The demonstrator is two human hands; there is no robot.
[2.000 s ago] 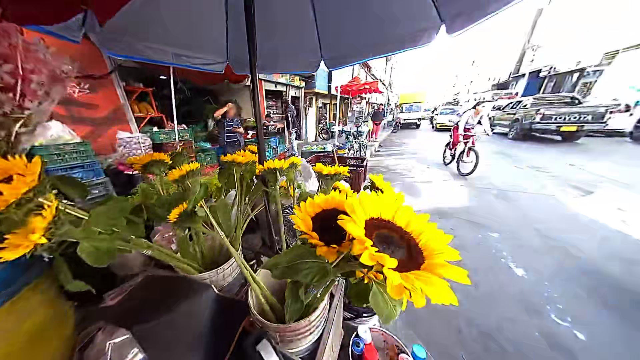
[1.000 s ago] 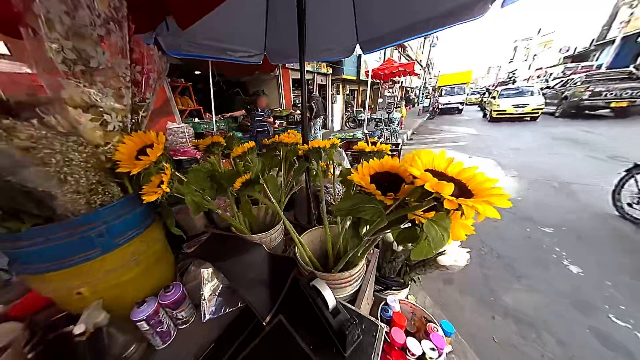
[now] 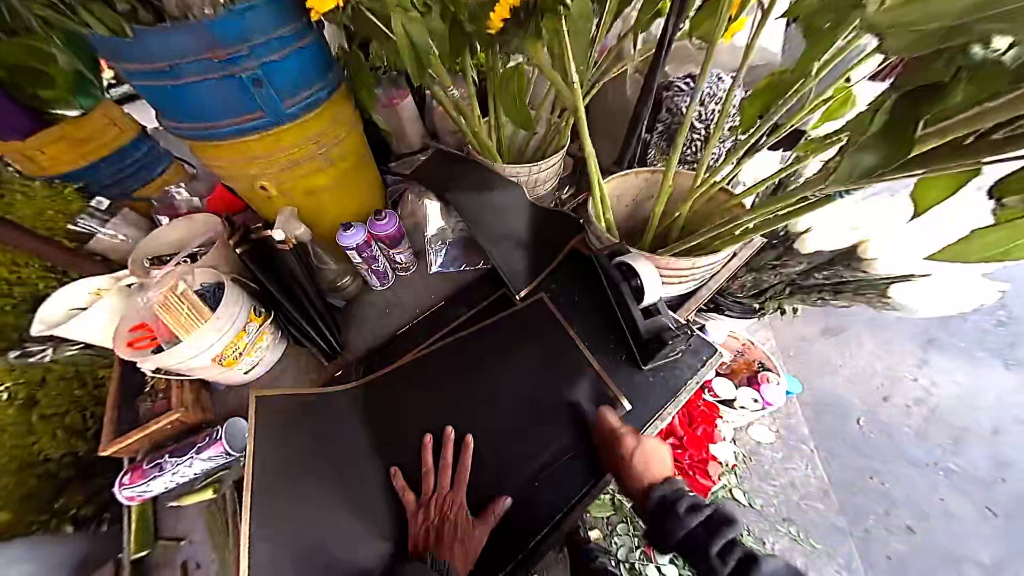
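Observation:
A black sheet with a thin gold border lies over the dark table top. Flat on it, fingers spread, rests my left hand. My right hand is at the sheet's right edge near the table's side, somewhat blurred; whether it pinches the sheet cannot be told. Beyond the hands, a second black sheet lies bent over the table. A black tape dispenser with a roll of white tape stands at the upper right of the table.
Two purple spray cans stand beyond the sheet, near a blue and yellow bucket. A white tub with sticks and scissors is at left. Pails of sunflower stems stand behind. Red petals lie at right.
The view has tilted down sharply from the street to the table. Both hands are now in view, at the black sheet; neither shows in the earlier frames.

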